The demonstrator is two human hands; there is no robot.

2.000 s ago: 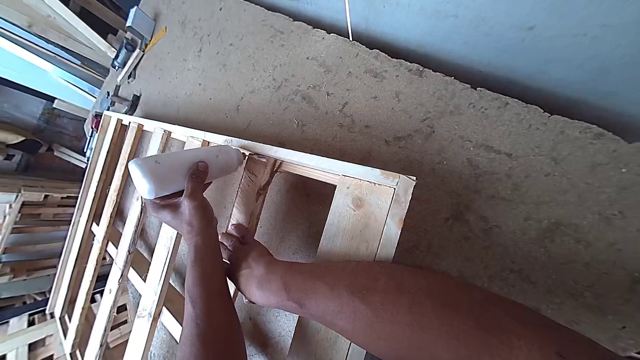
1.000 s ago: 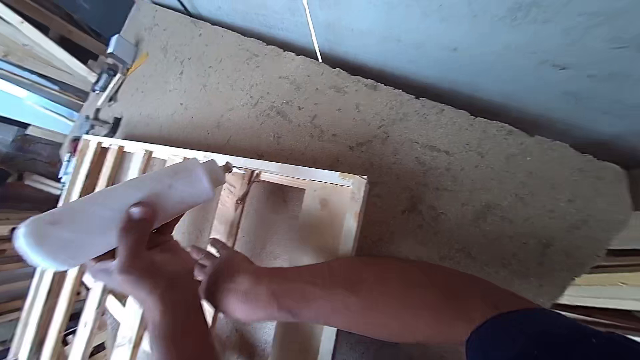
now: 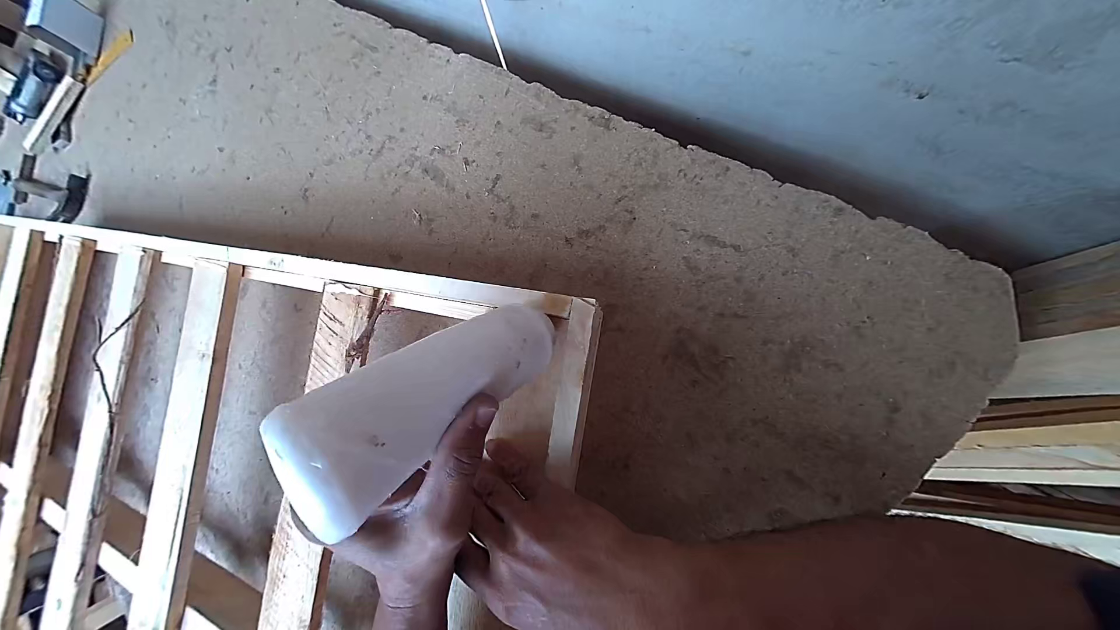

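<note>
My left hand (image 3: 424,516) grips a white plastic bottle (image 3: 394,411), tilted with its narrower end toward the upper right, over the corner of a slatted wooden frame (image 3: 420,284). The bottle's tip is hidden by its body. My right hand (image 3: 560,542) is right beside the left one, low over the frame's end, with fingers bent; whether it holds anything cannot be made out. Left of the bottle, a rough wooden crosspiece (image 3: 337,337) runs between the frame's sides, with more slats (image 3: 188,420) farther left.
The frame lies on a worn board surface (image 3: 700,350) with a ragged edge near a bluish wall (image 3: 831,87). A hammer (image 3: 66,197), a clear container (image 3: 35,87) and a yellow strip (image 3: 109,57) lie at upper left. Stacked planks (image 3: 1050,437) are at the right.
The bottle in my left hand has moved right along the frame, from beside the rough crosspiece to the end corner. My right hand has moved right too. The view has shifted.
</note>
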